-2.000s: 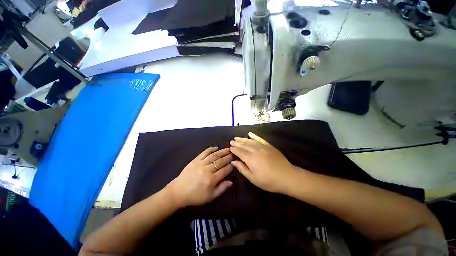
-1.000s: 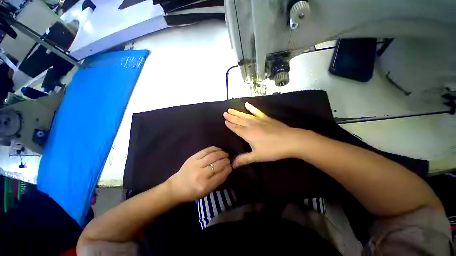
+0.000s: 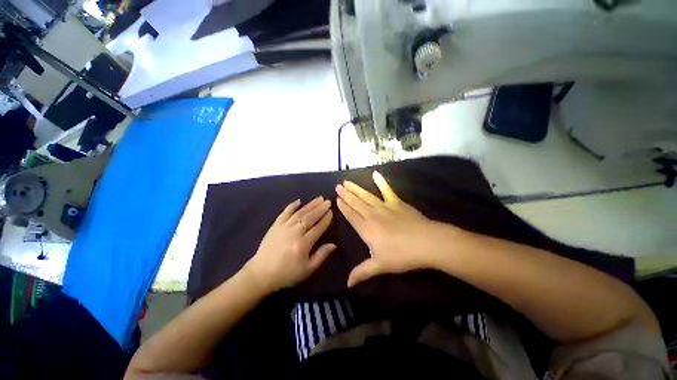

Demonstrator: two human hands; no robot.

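A large dark brown garment panel (image 3: 245,215) lies spread over the table's front edge and down to the lap. My left hand (image 3: 295,241) lies flat on it, left of the middle, a ring on one finger. My right hand (image 3: 386,230) lies flat on it just to the right, fingers spread. Neither hand grips anything that shows. The panel's far edge lies just in front of the lit presser foot area (image 3: 382,154) of the white sewing machine (image 3: 475,52). What lies under the palms is hidden.
A blue plastic-covered sheet (image 3: 141,215) lies at left, beside another machine (image 3: 37,204). A black phone (image 3: 518,111) lies under the machine arm. Dark cut pieces (image 3: 286,30) lie on a white board (image 3: 185,63) behind. A striped garment (image 3: 321,326) shows at the lap.
Since one second ago my left hand has moved forward on the panel, its fingers straighter. My right hand's thumb has moved away from the left hand. The panel's far right corner now looks rounded.
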